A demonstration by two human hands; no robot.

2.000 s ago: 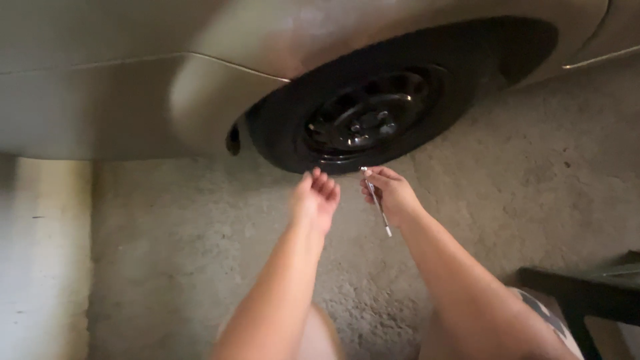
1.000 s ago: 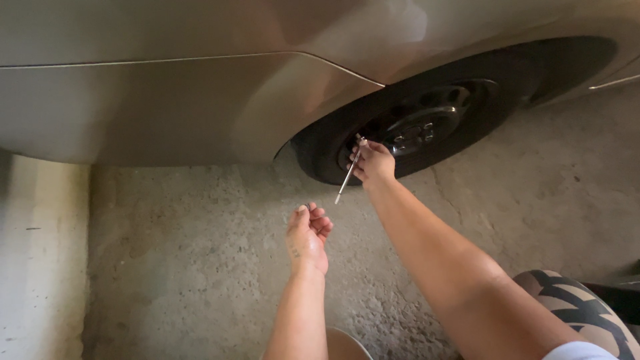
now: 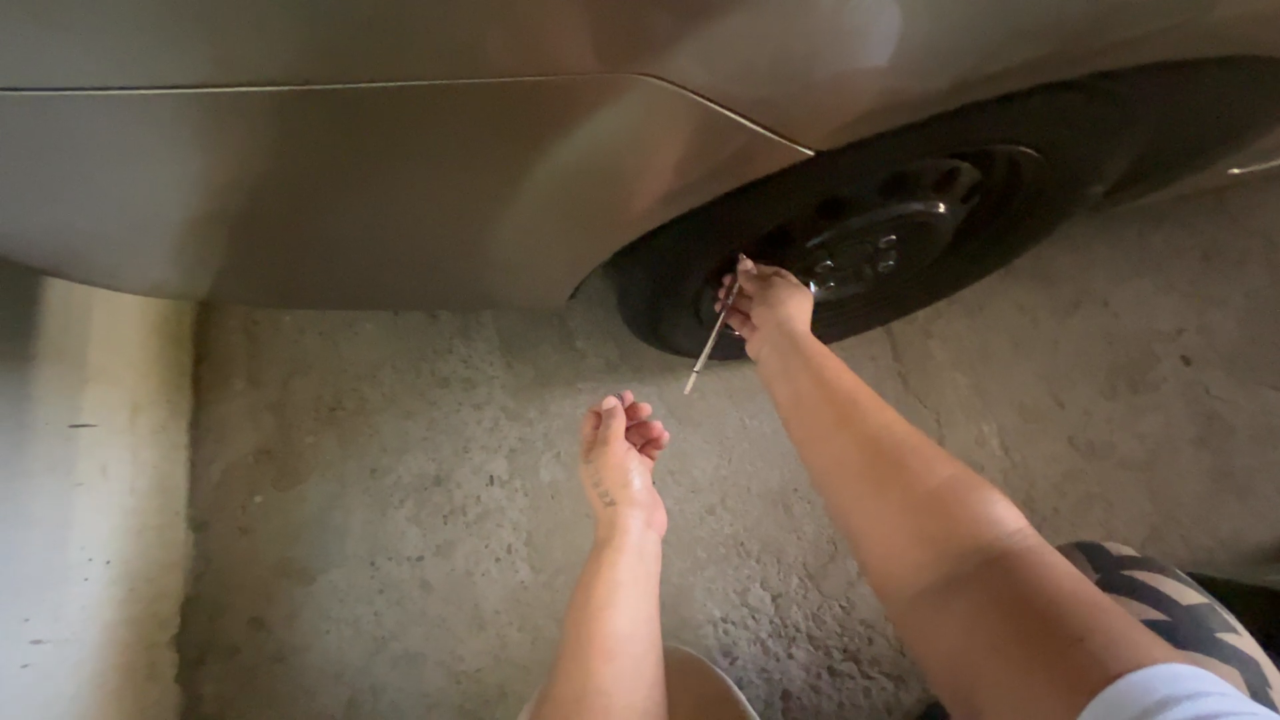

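My right hand (image 3: 770, 305) is at the left part of a car wheel's black tire (image 3: 670, 290) and holds a thin metal tire pressure gauge (image 3: 712, 340), its pale lower end pointing down and left. The gauge's upper end is close to the wheel rim; whether it touches the valve cannot be told. My left hand (image 3: 622, 450) is below and left of the wheel, over the concrete floor, with thumb and forefinger pinched on a small dark thing (image 3: 620, 398), perhaps a valve cap. The dark steel wheel (image 3: 880, 225) shows several lug nuts.
The car's grey-brown body panel (image 3: 400, 200) spans the top of the view. Rough concrete floor (image 3: 400, 520) lies beneath. A pale wall or ledge (image 3: 100, 480) stands at the left. My patterned-clothed knee (image 3: 1170, 600) is at the lower right.
My right hand with the gauge has moved from in front of the tire up against the wheel. My left hand has moved away from the tire's lower edge. The view has shifted left.
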